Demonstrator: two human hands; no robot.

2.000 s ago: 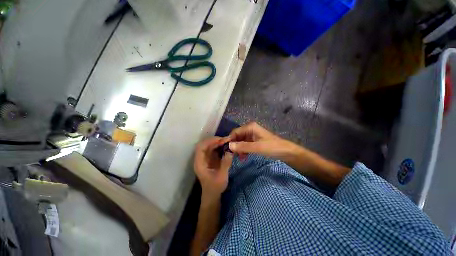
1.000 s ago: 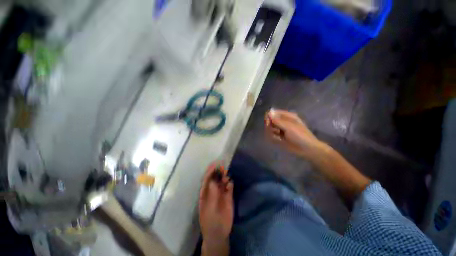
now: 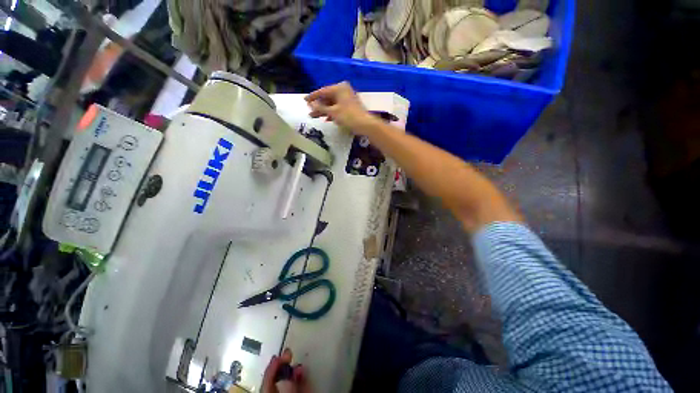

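Note:
My right hand [image 3: 338, 106] is stretched out to the far right end of the white JUKI sewing machine [image 3: 173, 222], near the metal parts there. Its fingertips are bent together; whether they hold something small cannot be told. My left hand [image 3: 288, 376] is cut off by the bottom edge, by the table's front edge, with a small dark object [image 3: 285, 372] in its fingertips. Green-handled scissors [image 3: 295, 288] lie on the table between the hands. The needle area [image 3: 226, 378] is partly cut off at the bottom.
A blue crate [image 3: 437, 100] with rounded beige pieces [image 3: 468, 34] stands beyond the table's right end. A dark recess with small round pale parts [image 3: 364, 156] is at the table corner. The control panel [image 3: 100, 180] is at the left. Grey-brown fabric [image 3: 238, 31] hangs at the back.
The view has swung towards the machine's right end. My hands have parted: my right hand has moved out to the machine's far end. My left hand stays near the table's front edge with the dark object.

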